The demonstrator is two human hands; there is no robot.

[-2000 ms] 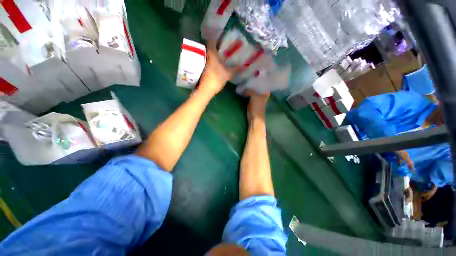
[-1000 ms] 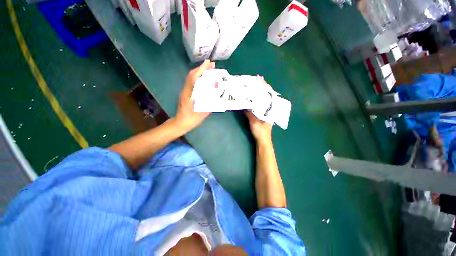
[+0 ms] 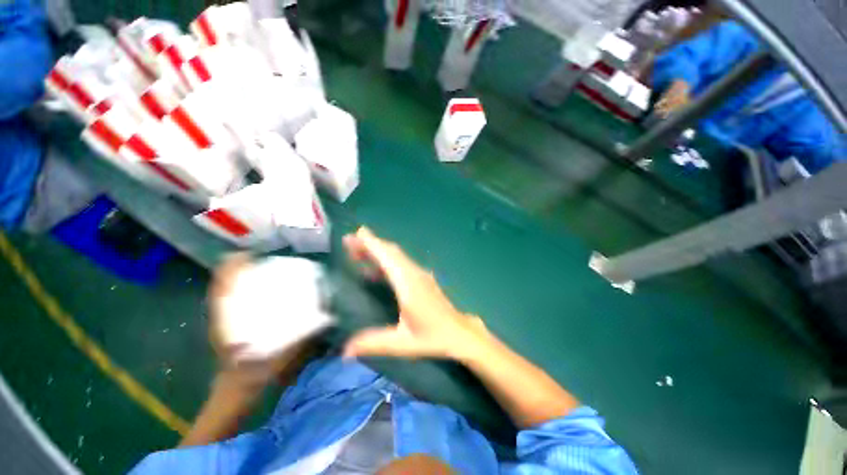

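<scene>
My left hand (image 3: 237,320) holds a white box (image 3: 277,306) near the bench's front edge; both are blurred and the fingers are partly hidden behind the box. My right hand (image 3: 413,311) is open and empty just right of it, fingers and thumb spread, not touching the box. Several white boxes with red stripes (image 3: 190,127) stand clustered at the upper left, some with flaps raised. One closed box with a red stripe (image 3: 460,130) stands alone at the upper middle.
Two more striped boxes (image 3: 401,32) stand at the far side beside clear crumpled plastic (image 3: 469,11). A grey metal post (image 3: 724,232) crosses at right. People in blue smocks are at upper left and upper right. A blue stool or bin (image 3: 116,246) is on the floor.
The view has shifted, showing more of the left cluster. The boxes were held between both hands; now my left hand holds a box at left and my right hand has come off, open.
</scene>
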